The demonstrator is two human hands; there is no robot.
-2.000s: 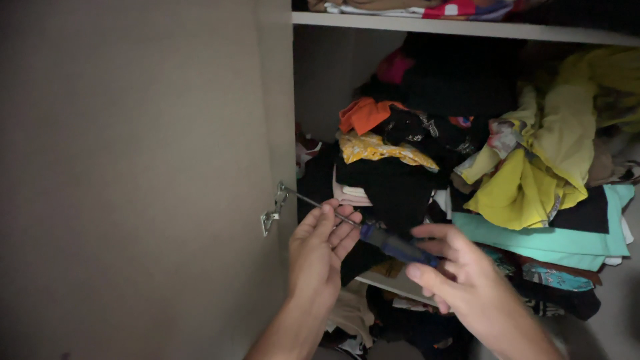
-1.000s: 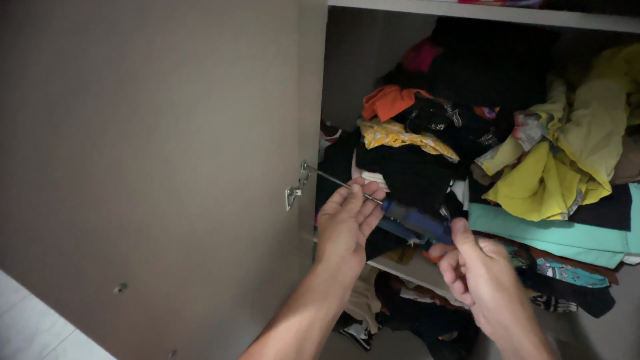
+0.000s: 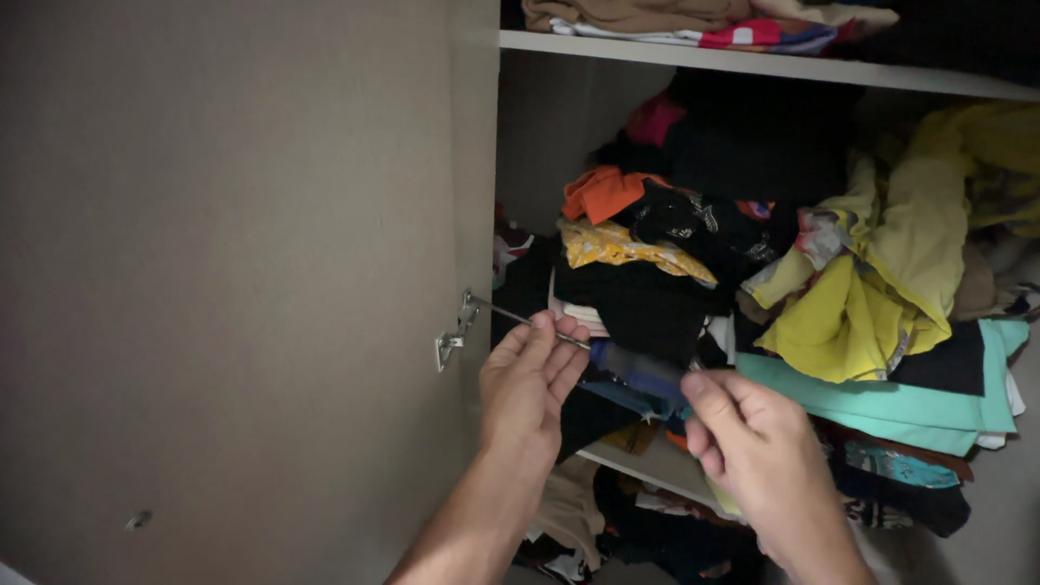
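Observation:
A screwdriver with a dark blue handle slants down to the right, its tip at the metal cabinet hinge beside the inner edge of the wooden door. The fingers of my left hand pinch its thin metal shaft, midway between hinge and handle. At the butt end of the handle, my right hand has its thumb and curled fingers around the end. The handle is blurred, and the exact contact of the tip is too small to tell.
Right of the door, a shelf holds folded clothes. Below it are piled black garments, an orange cloth, a yellow garment and a mint-green cloth. A lower shelf edge runs behind my hands. A small metal fitting sits low on the door.
The screwdriver stays at the hinge and my left hand stays on its shaft. My right hand has shifted its fingers at the handle's end. The view has moved somewhat.

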